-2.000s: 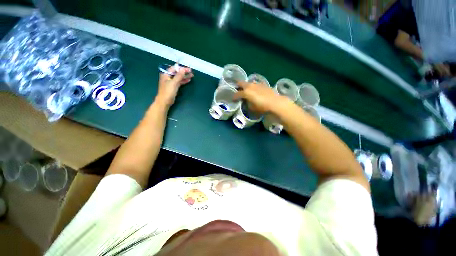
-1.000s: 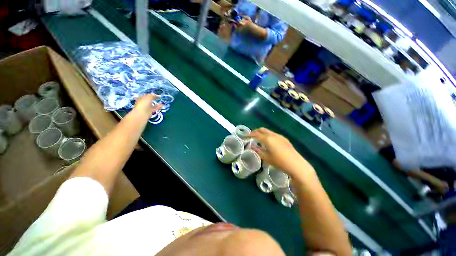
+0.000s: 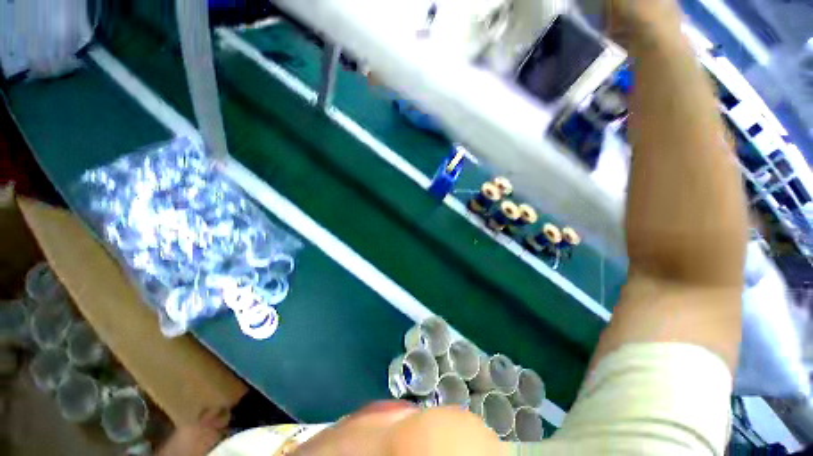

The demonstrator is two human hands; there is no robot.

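Note:
Several cream open cylinder housings (image 3: 463, 361) stand grouped on the green bench at the lower middle. A clear plastic bag of rings (image 3: 178, 232) lies on the bench at the left, with a few loose white rings (image 3: 257, 316) at its lower right end. My right arm reaches up at the right, and my right hand (image 3: 637, 16) is cut off by the top edge, far from the housings. What seems to be my left hand (image 3: 194, 438) shows blurred at the bottom edge beside the carton, mostly out of the picture. What either hand holds cannot be seen.
An open brown carton (image 3: 134, 329) with more housings is at the lower left. A pale beam (image 3: 481, 102) and grey posts (image 3: 201, 80) cross above the line. Black-and-gold parts (image 3: 508, 212) and a blue item (image 3: 447, 172) stand across the belt.
My right hand has left the housings and risen to the top edge. My left hand has moved from the loose rings toward the bottom. The view has shifted, and the housings appear lower.

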